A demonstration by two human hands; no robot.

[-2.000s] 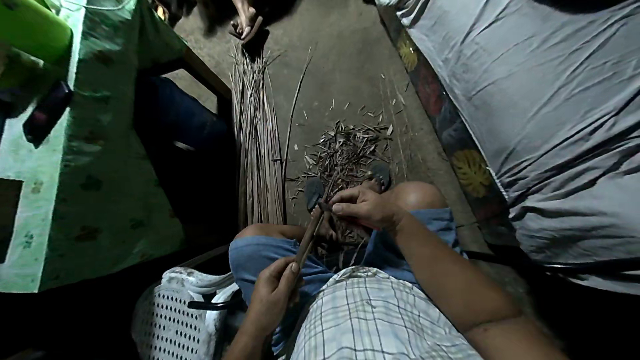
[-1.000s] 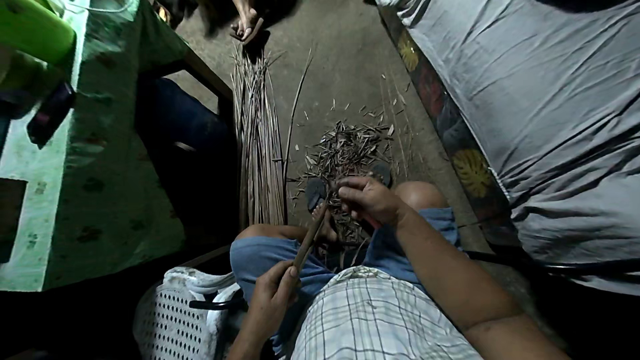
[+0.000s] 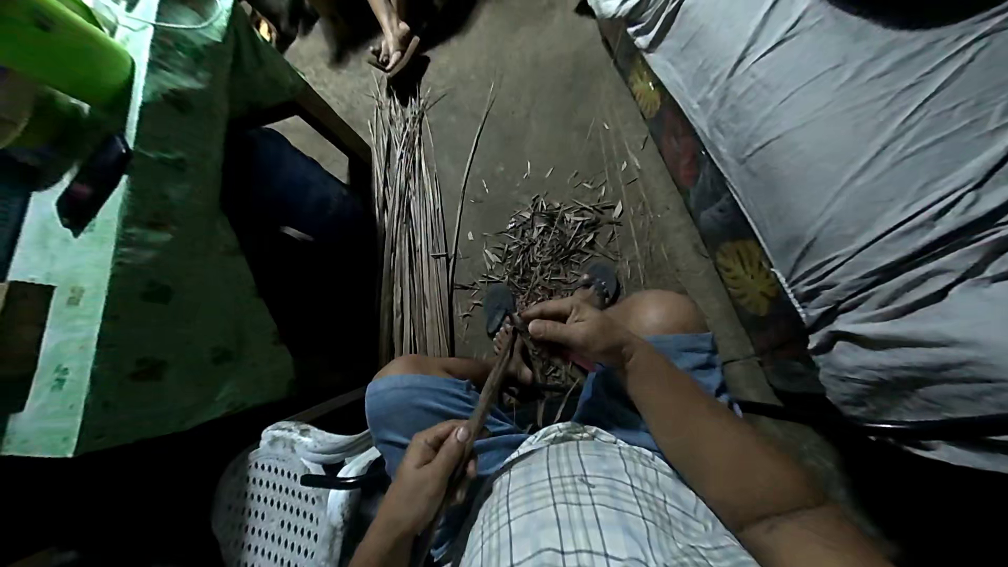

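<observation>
My left hand (image 3: 437, 465), low in the view, is closed around a long brown strip of dried plant stalk (image 3: 493, 383), which slants up between my knees. At the upper end of the strip is my right hand (image 3: 576, 329), its thumb and forefinger pinched on that end. Something red shows under the right palm, mostly hidden. Beyond my feet a heap of short cut pieces (image 3: 551, 236) lies on the floor. Left of the heap lies a bundle of long dried stalks (image 3: 409, 260), with one single stalk (image 3: 471, 165) apart from it.
A table with a green cloth (image 3: 181, 315) stands at the left, bearing a green container (image 3: 63, 47) and a dark phone-like object (image 3: 93, 185). A white plastic chair (image 3: 276, 504) is at lower left, a grey-sheeted bed (image 3: 850, 157) at right. Another person's foot (image 3: 394, 47) is beyond the bundle.
My right hand has made small moves around the upper end of the strip. My left hand has kept its hold with little movement.
</observation>
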